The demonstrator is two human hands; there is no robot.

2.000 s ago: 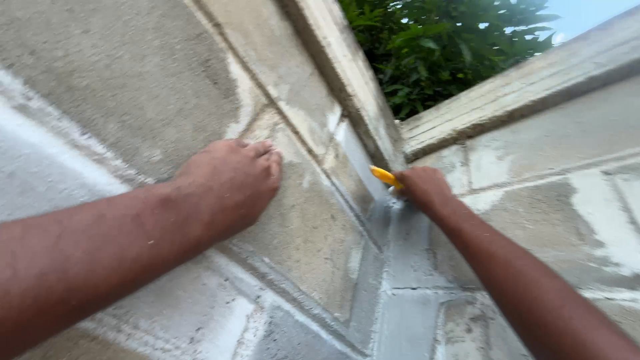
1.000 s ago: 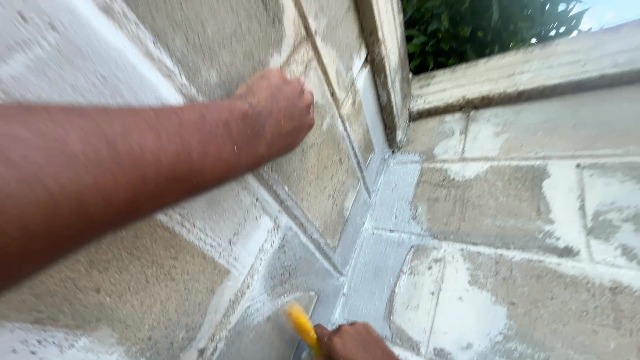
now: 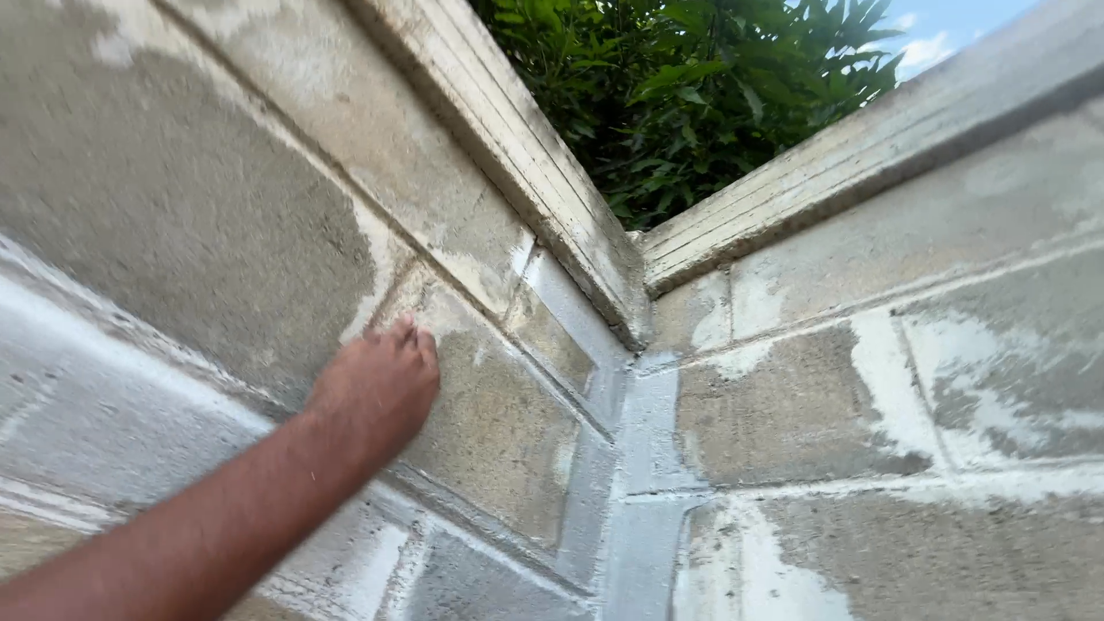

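My left hand (image 3: 379, 375) is up against the left concrete block wall (image 3: 492, 405), its fingers curled near a vertical joint; whether anything is inside them cannot be told. My right hand is out of the frame, and so is the yellow-handled tool. Light grey paint (image 3: 649, 431) coats the inner corner where the two block walls meet, running down and along nearby joints. Whitish patches show around the joints of the right block wall (image 3: 776, 405), with bare brownish block between them.
A ridged concrete coping (image 3: 517, 147) tops the left wall and meets another coping (image 3: 802, 172) at the corner. Green foliage (image 3: 690, 86) and a bit of sky (image 3: 949, 39) show beyond them.
My right hand, at the corner with the yellow-handled tool two seconds ago and lower down one second ago, has left the view. My left hand remains by the left wall. The view has shifted.
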